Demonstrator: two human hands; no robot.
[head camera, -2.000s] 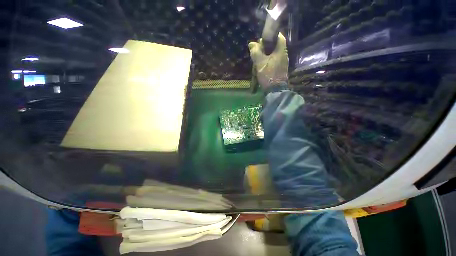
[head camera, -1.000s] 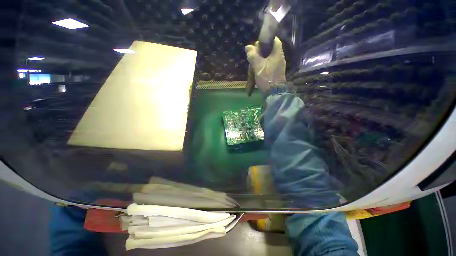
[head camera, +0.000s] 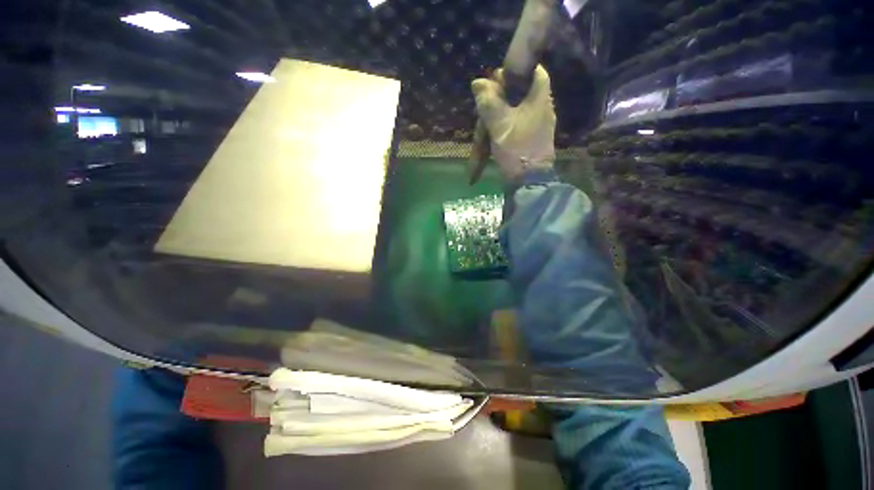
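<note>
My right hand (head camera: 519, 120), in a whitish glove, is seen through the cabinet window. It is closed around a thick grey tube (head camera: 530, 38) with a dark narrow part (head camera: 478, 153) below the hand. A circuit board (head camera: 475, 233) with white and silver specks lies on the green mat (head camera: 417, 220); my right forearm hides its right side. The dark narrow part ends above the board and apart from it. My left hand is not visible; only a blue sleeve shows at the lower left.
A cream slanted panel (head camera: 297, 172) stands left of the mat. A white folded bundle (head camera: 364, 413) hangs over the red padded edge (head camera: 216, 395) below the window (head camera: 125, 249). A yellow block (head camera: 505, 335) is beside my right forearm. Ceiling lights reflect in the window.
The view has shifted, so the panel, bundle and board appear further right and slightly higher. My right hand still holds the tube, whose upper end leans further right.
</note>
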